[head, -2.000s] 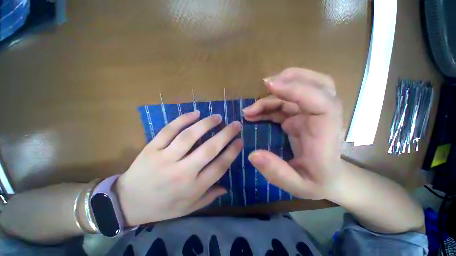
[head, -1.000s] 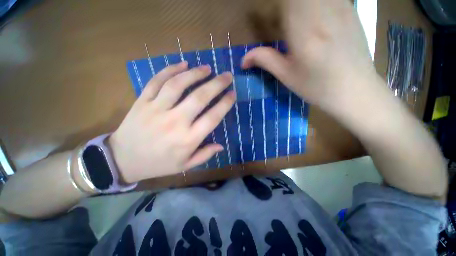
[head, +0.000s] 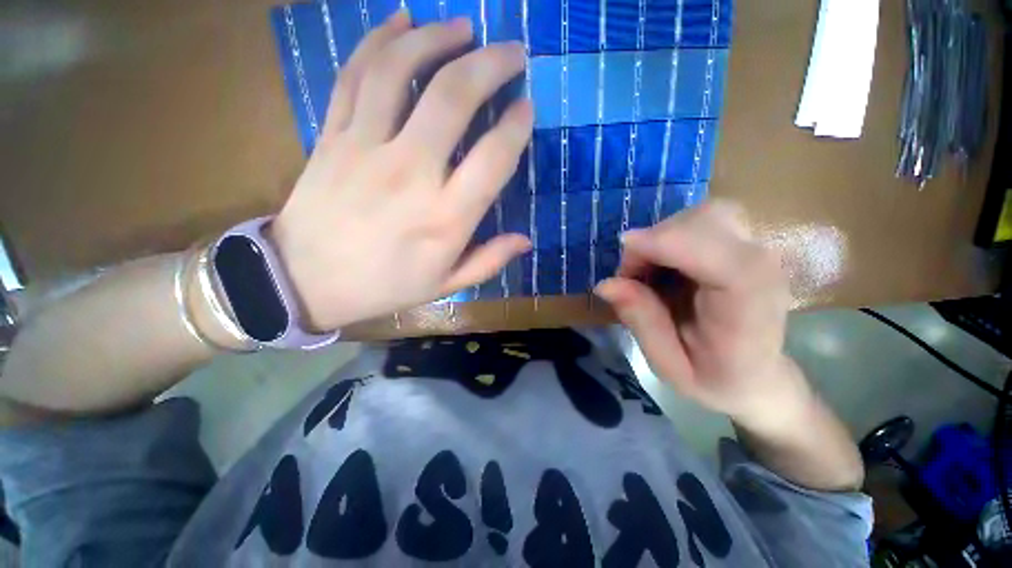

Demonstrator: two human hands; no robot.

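A blue solar panel (head: 621, 139) with pale ribbon lines lies on the brown tabletop, with short wire ends sticking out along its near edge. My left hand (head: 411, 178) lies palm down on the panel's left part, fingers spread, hiding the cells under it. My right hand (head: 710, 294) is at the panel's near right edge, thumb and forefinger bent towards each other beside the wire ends. I cannot tell whether a wire end is between them. The panel's far edge is mostly cut off by the picture's top.
White strips (head: 840, 72) and a bundle of short silver ribbon pieces (head: 941, 94) lie on the tabletop (head: 827, 239) at the right. A black cable and a blue object (head: 963, 472) show below the table edge at the lower right.
The panel and left hand appear higher in the picture, and more of the panel's right side shows. The right hand has moved from the panel's far edge to its near edge.
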